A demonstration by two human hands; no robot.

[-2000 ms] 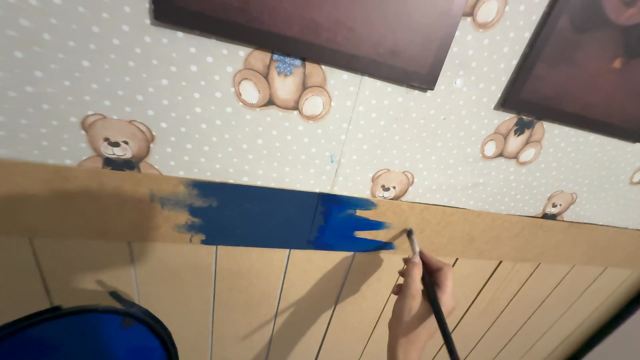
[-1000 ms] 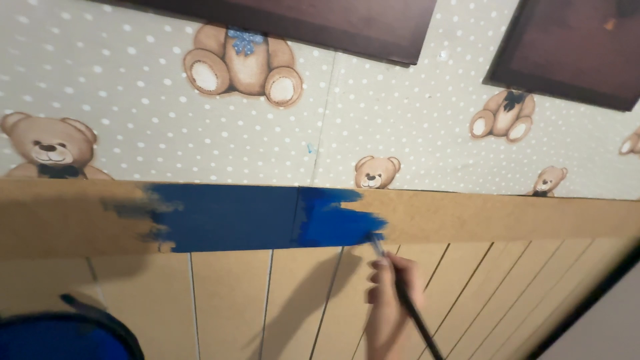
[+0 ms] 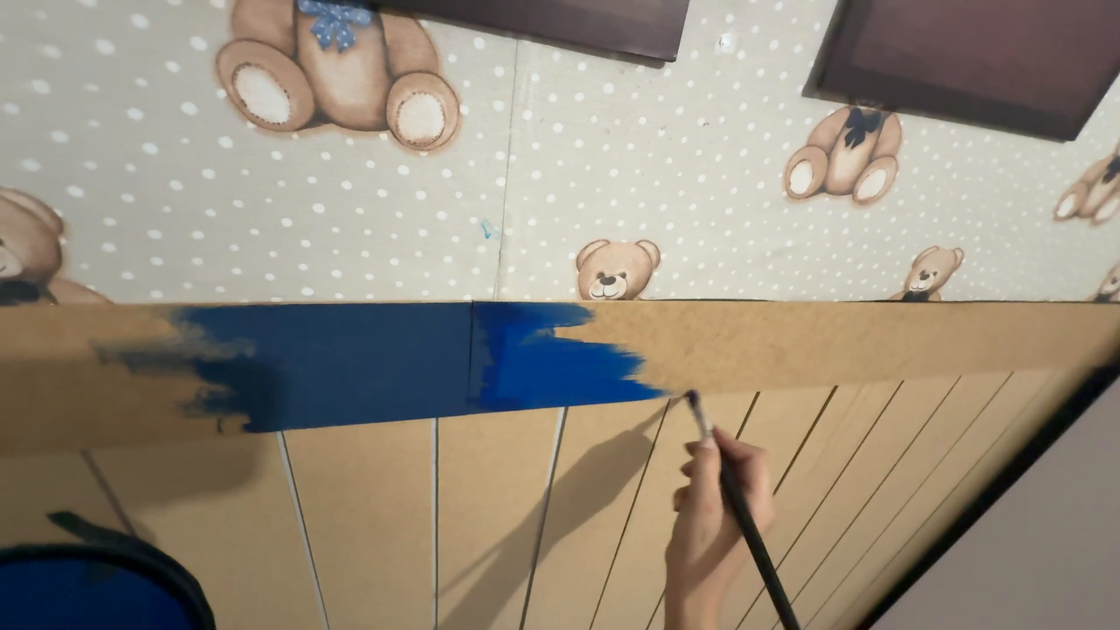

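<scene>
My right hand (image 3: 722,507) grips a thin paintbrush (image 3: 759,547) with a black handle and a metal ferrule. Its dark tip is at the lower edge of a bare tan board rail (image 3: 840,341), just right of the blue paint. Darker blue paint (image 3: 376,363) covers the rail left of a thin vertical joint; brighter blue paint (image 3: 551,363) lies right of it, with a ragged right edge. At the lower left shows part of a dark-rimmed container of blue paint (image 3: 87,595). My left hand is not in view.
Dotted teddy-bear wallpaper (image 3: 394,219) covers the wall above the rail. Two dark framed panels (image 3: 971,61) hang at the top. Grooved tan panelling (image 3: 367,525) runs below, with a black edge (image 3: 989,499) at the lower right. A shadow of the hand falls on the panelling.
The bright blue paint reaches further right along the rail's lower edge than one second ago. My right hand has moved right along the rail with the brush.
</scene>
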